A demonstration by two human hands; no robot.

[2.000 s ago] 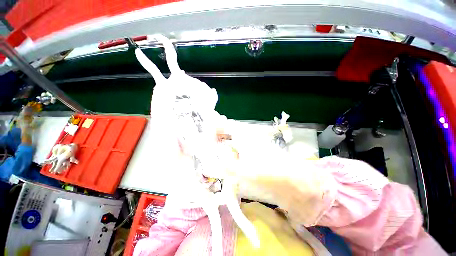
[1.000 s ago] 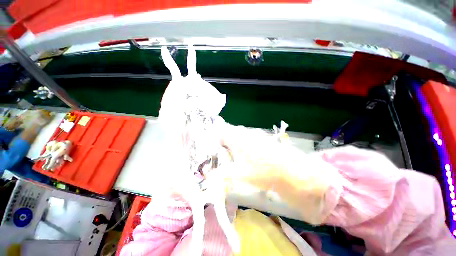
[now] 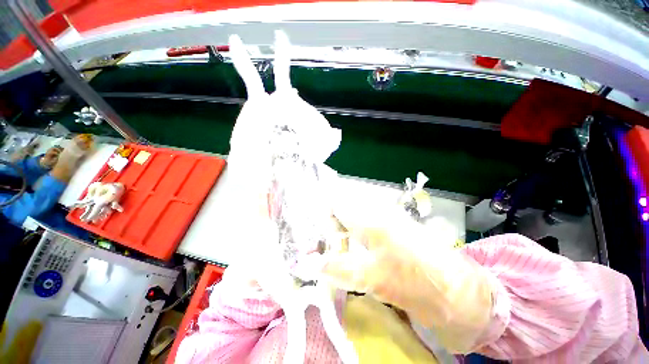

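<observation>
A white figure body is held upright in front of me, its two long prongs pointing away and two more pointing down to my lap. A shiny silvery or clear part shows along its middle. My right hand, in a pale glove, grips the body's lower right side. My left hand is overexposed and blends with the white body at its lower left; its fingers cannot be made out. A small white branching part stands on the pale bench to the right.
An orange-red compartment tray holds a white part at left. Below are a grey-white control unit and a red bin. A dark green conveyor runs behind. A neighbour's gloved hands are far left. A black-edged case with purple light stands right.
The view has shifted. The figure body has risen, its upper prongs now nearer the shelf. My right hand remains at its lower right side. The neighbour's hands have moved.
</observation>
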